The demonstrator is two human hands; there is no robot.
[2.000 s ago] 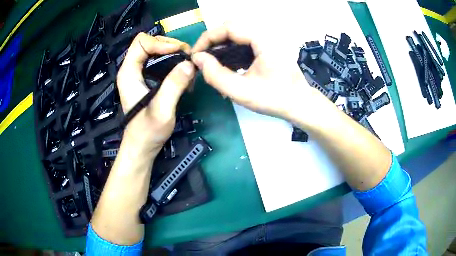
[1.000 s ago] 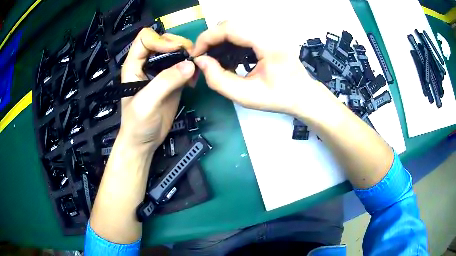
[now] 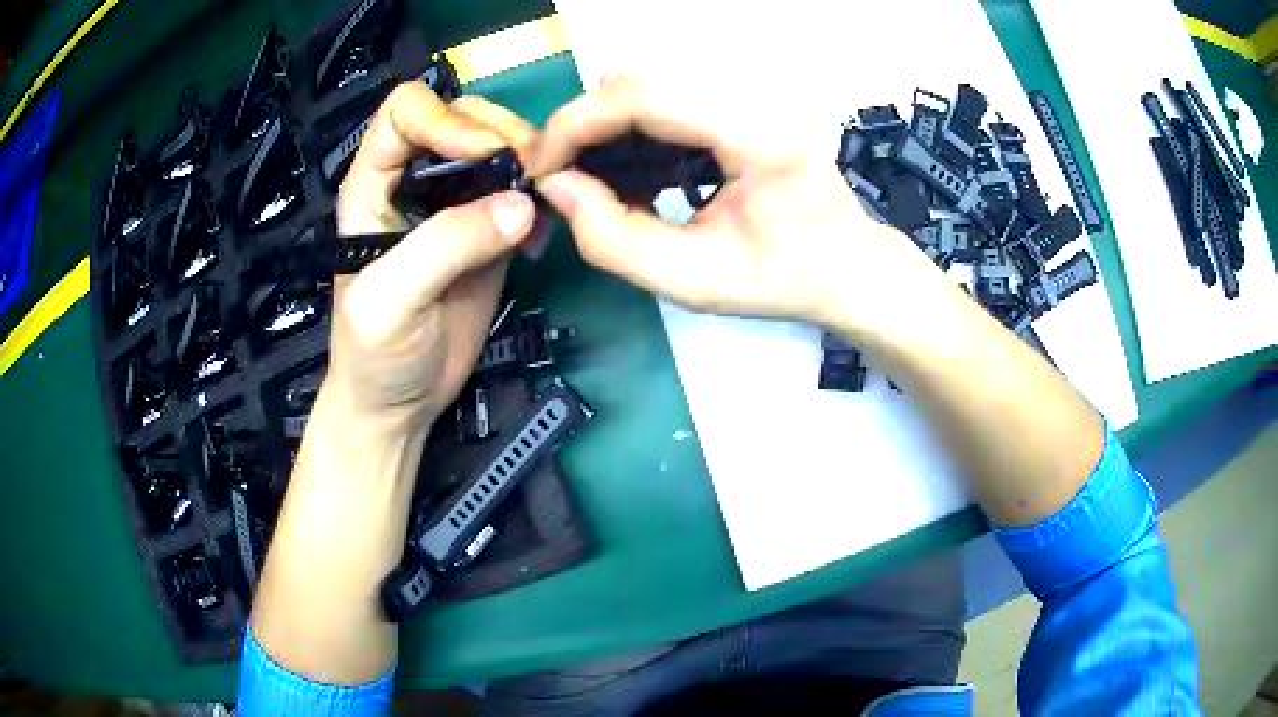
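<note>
My left hand (image 3: 421,266) grips a small dark watch body (image 3: 460,179) with a glossy face. A black strap piece (image 3: 367,252) sticks out to the left from under the left hand. My right hand (image 3: 687,210) pinches a black buckle strap piece (image 3: 698,168) at the watch body's right end; most of this piece is hidden behind the fingers. The fingertips of both hands meet there, and the joint between strap and body is too small to make out.
A black foam tray (image 3: 540,525) with watches in rows lies at left. An assembled smartwatch (image 3: 491,483) lies on its near corner. Short buckle strap pieces (image 3: 981,182) are heaped on the middle white sheet (image 3: 799,476). Long strap pieces (image 3: 1196,189) lie on the far white sheet (image 3: 1247,329).
The watch body and left thumb have tilted slightly in the left hand. The strap piece at left has swung up from pointing down-left to nearly level. Both hands stay together.
</note>
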